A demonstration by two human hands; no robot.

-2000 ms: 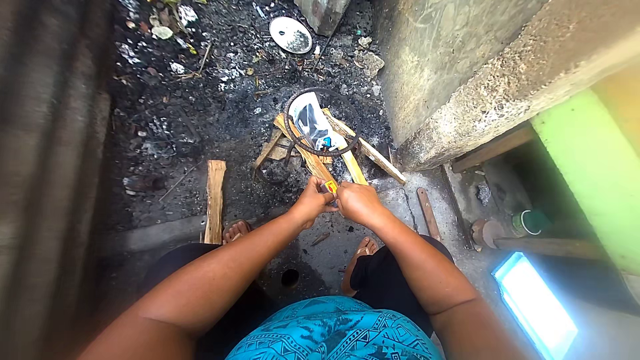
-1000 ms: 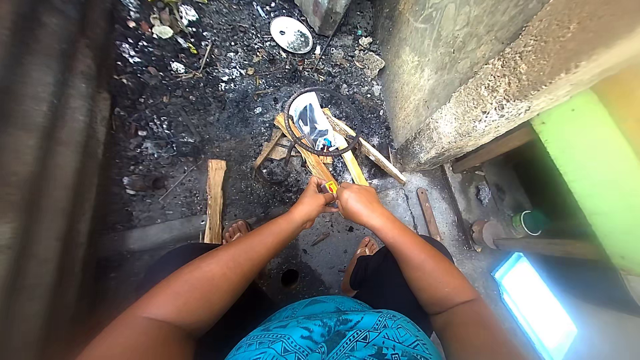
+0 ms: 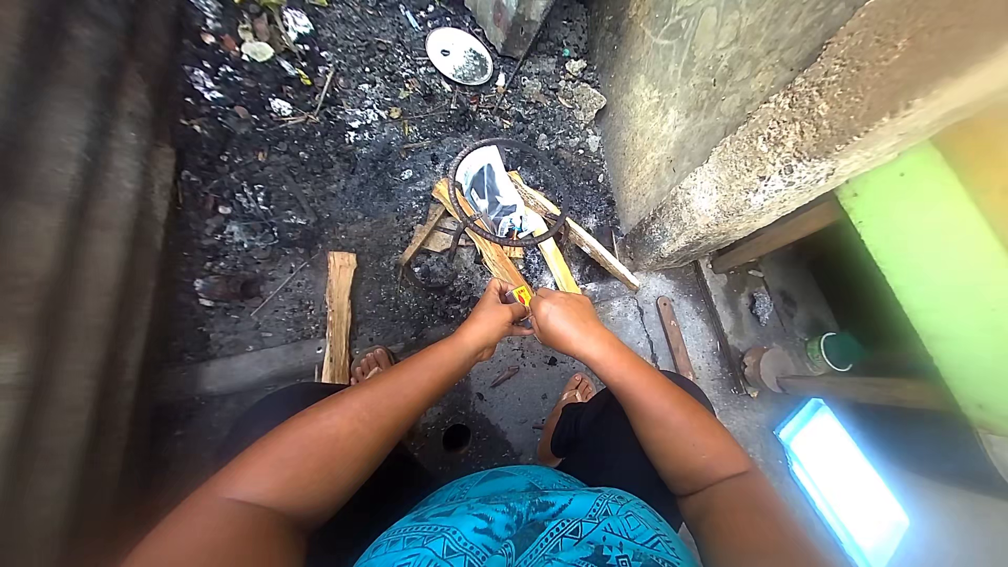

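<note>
My left hand (image 3: 494, 319) grips a small yellow and red matchbox (image 3: 520, 296) between thumb and fingers. Against the box's right side is my right hand (image 3: 563, 316), fingers closed; whatever they may pinch is too small or hidden to tell. Just beyond my hands, split firewood pieces (image 3: 492, 252) lie with their far ends under a round metal ring stand (image 3: 564, 224). Inside the ring rests crumpled white and dark plastic or paper (image 3: 490, 189), with small blue bits at its near end. No flame shows.
A separate wood stick (image 3: 339, 315) lies at the left near my foot. Black ash and debris cover the ground beyond, with a white oval lid (image 3: 459, 56). A concrete wall (image 3: 677, 102) rises at the right; a flat rusty metal strip (image 3: 675, 337) lies near my right foot.
</note>
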